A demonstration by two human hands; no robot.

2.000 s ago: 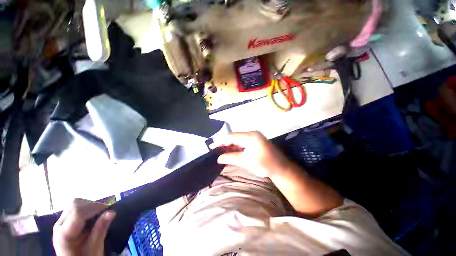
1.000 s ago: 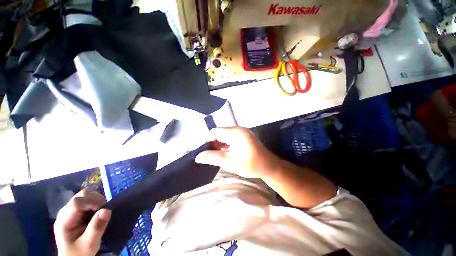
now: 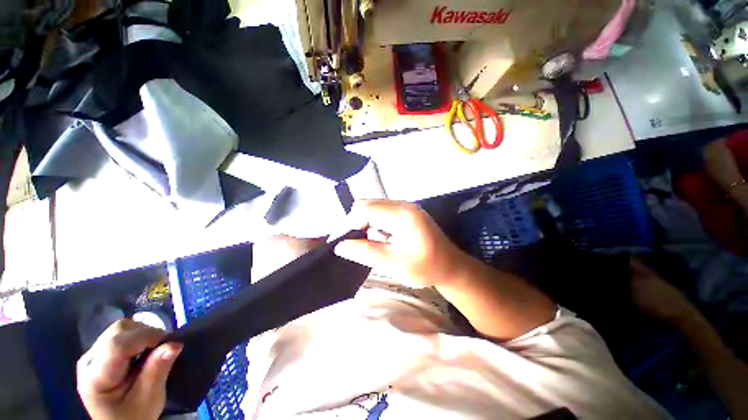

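A dark fabric strip [image 3: 262, 297] is stretched between my hands above my lap, in front of the table's edge. My left hand [image 3: 127, 369] grips its lower left end. My right hand [image 3: 402, 244] pinches its upper right end. A larger dark fabric piece [image 3: 266, 111] with light blue-grey fabric [image 3: 184, 143] lies on the table left of the needle area. Its pale end with a small dark patch reaches my right fingertips; whether it is joined to the strip cannot be told.
The machine head [image 3: 525, 37] stands at the back. A red-cased phone [image 3: 421, 78] and yellow-red scissors [image 3: 476, 121] lie below its arm. Thin tools [image 3: 529, 108] lie right of the scissors. Blue baskets [image 3: 592, 205] are below the white table [image 3: 492, 161]. Another person's arm [image 3: 689, 316] is at lower right.
Since the oldest frame the camera view has shifted, showing the table higher. My hands still hold the strip stretched. Another person's arm now shows at the lower right.
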